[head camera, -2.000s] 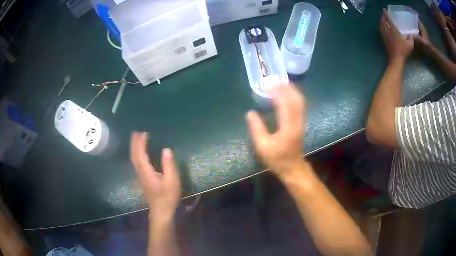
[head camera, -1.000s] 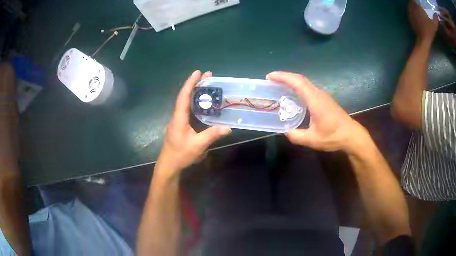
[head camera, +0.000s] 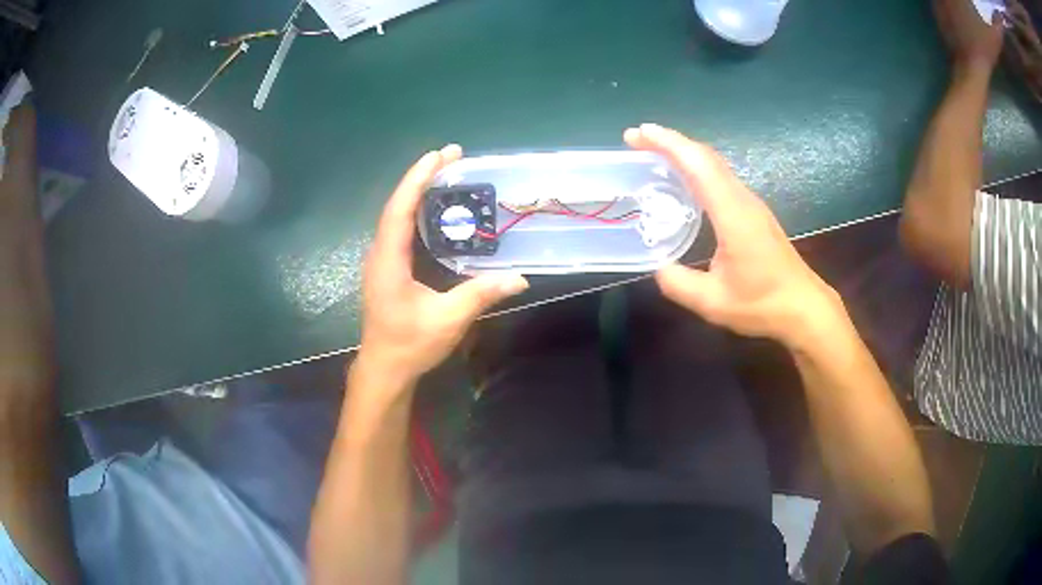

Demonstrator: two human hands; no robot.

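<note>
A translucent oval housing [head camera: 571, 246] lies sideways between my hands at the table's front edge, its open side facing me. Inside it, a black square fan [head camera: 461, 221] sits at the left end, a white round part [head camera: 665, 218] at the right end, and thin red and dark wires [head camera: 560, 213] run between them. My left hand [head camera: 417, 274] grips the housing's left end, thumb on the lower rim. My right hand [head camera: 731, 246] grips its right end. The underside of the housing is hidden.
A white oval unit [head camera: 171, 160] with two round grilles stands at the left. Behind it lie a thin strip [head camera: 275, 71], wires and a carton's edge [head camera: 363, 11]. A second translucent housing [head camera: 743, 16] is at the top. People's arms are at both sides.
My hands have left the reach seen earliest and taken hold of the housing, bringing it to the front edge and turning it sideways. Since the last frame it has shifted slightly up and left.
</note>
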